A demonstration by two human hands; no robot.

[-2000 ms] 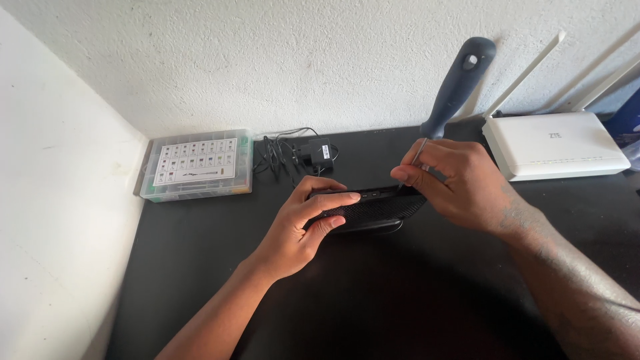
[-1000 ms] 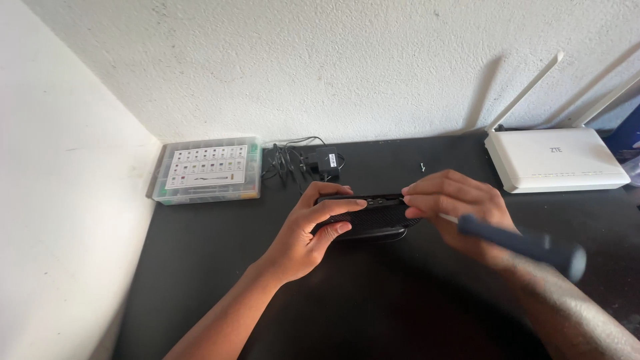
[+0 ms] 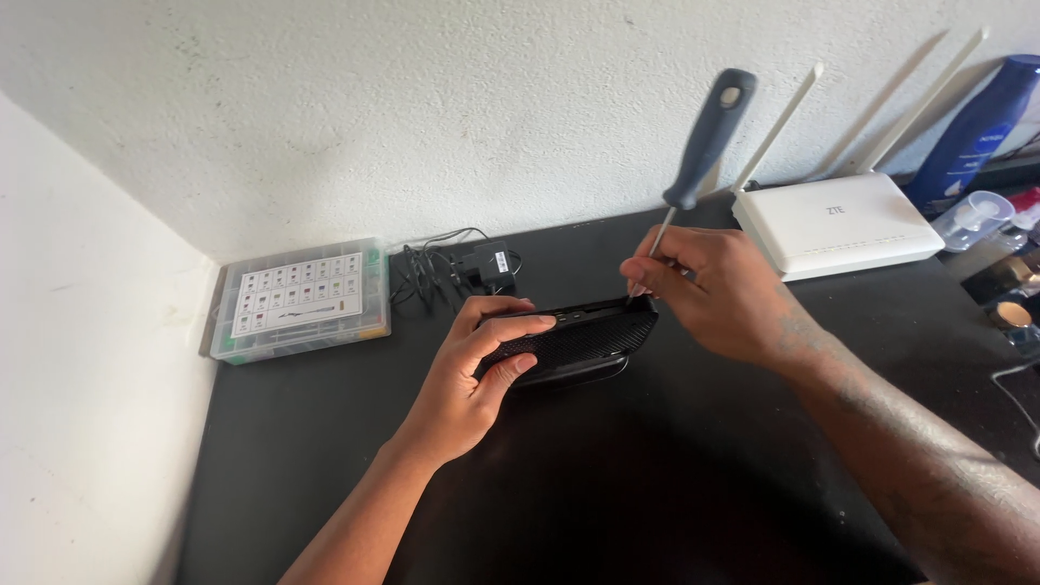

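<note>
My left hand (image 3: pixel 479 374) grips the left end of a black electronic device with a textured casing (image 3: pixel 597 333), its narrow edge turned up and its lower part near the black table. Between the fingertips of my right hand (image 3: pixel 691 284) is the thin metal shaft of a screwdriver (image 3: pixel 707 138), whose blue-grey handle points up and leans right. The screwdriver's tip reaches the right end of the device's upper edge; the exact contact point is too small to tell.
A clear plastic case with a printed chart (image 3: pixel 301 301) lies at the left. Behind the device is a black power adapter with cable (image 3: pixel 491 264). A white ZTE router (image 3: pixel 837 223) stands at the right, beside a blue Nivea bottle (image 3: pixel 967 134) and several small bottles. A textured wall (image 3: pixel 406 106) bounds the back.
One second ago the screwdriver's handle pointed toward the lower right from my right hand; now it stands up, with its tip at the device. My left hand has kept its hold.
</note>
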